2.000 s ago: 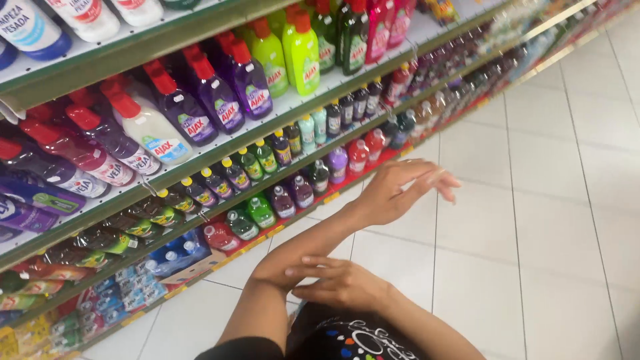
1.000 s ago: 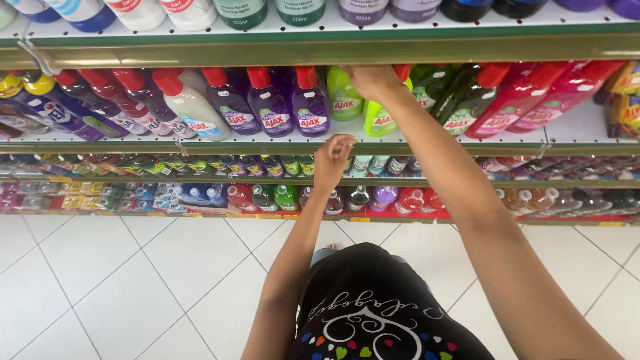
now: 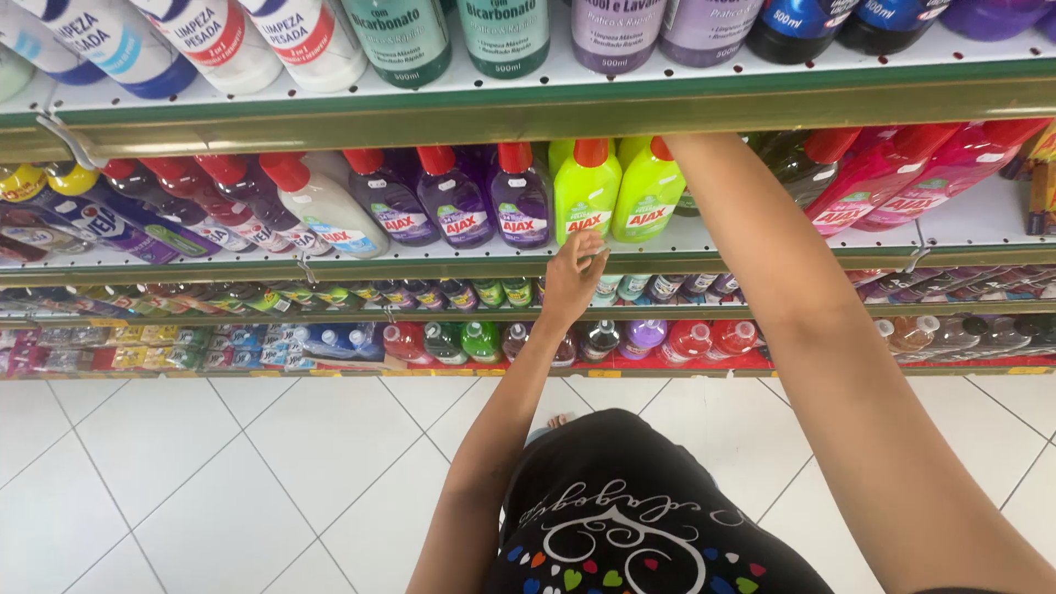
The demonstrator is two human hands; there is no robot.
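My left hand [image 3: 579,268] is raised at the shelf's front edge, fingers loosely curled and apart, just below a yellow-green Ajax bottle [image 3: 586,194] with a red cap. Beside that bottle, to the right, a second yellow-green Ajax bottle [image 3: 648,198] leans slightly. My right arm reaches in under the upper shelf at this second bottle's right side; the right hand is hidden behind the shelf edge, so its grip does not show. Purple Ajax bottles [image 3: 521,202] stand to the left, and dark green and pink bottles [image 3: 883,177] are right of my arm.
The upper shelf's front rail [image 3: 412,128] runs across above the bottles. White and teal cleaner bottles [image 3: 404,41] stand on that shelf. Lower shelves [image 3: 247,318] hold small bottles and packs, with larger colored bottles [image 3: 643,337] at the bottom. White floor tiles [image 3: 247,462] lie below.
Two seconds ago both hands were away from the bottles, over the floor. My right hand, visible on the yellow-green bottles one second ago, is now out of sight beneath the upper shelf.
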